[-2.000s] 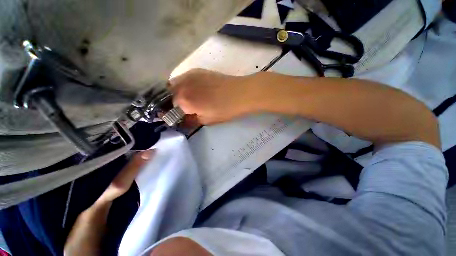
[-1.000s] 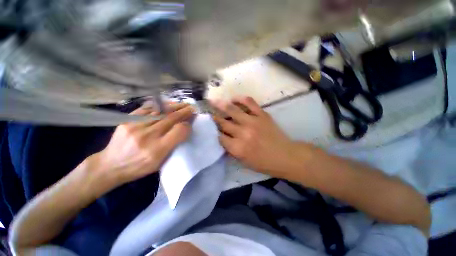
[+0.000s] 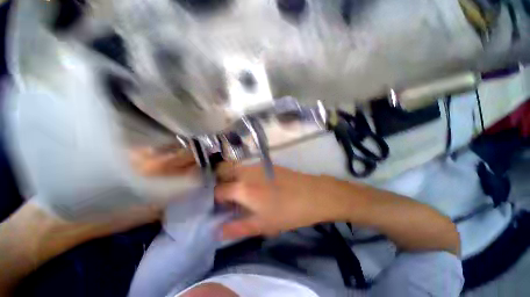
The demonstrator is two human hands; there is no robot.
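Observation:
The white fabric panel (image 3: 189, 217) hangs from the needle area of the sewing machine head (image 3: 302, 52) toward my lap. My right hand (image 3: 253, 197) is at the needle area with curled fingers on the right edge of the white fabric; the pinch is blurred. My left hand (image 3: 165, 162) is left of the needle, blurred and partly hidden behind a pale machine part; its hold on the cloth cannot be made out. Navy fabric (image 3: 99, 258) lies dark below my left forearm. The needle and presser foot are too blurred to tell apart.
Black fabric shears (image 3: 363, 145) lie on the white machine table (image 3: 407, 159) to the right, partly behind the machine head. A flat black object (image 3: 409, 116) is beside them. White and dark sewn pieces (image 3: 453, 185) drape at the right. The machine head spans the top.
The view has shifted, and the machine head now covers more of the top and left. My right hand has gone from spread fingers to curled fingers at the cloth. My left hand is now mostly hidden.

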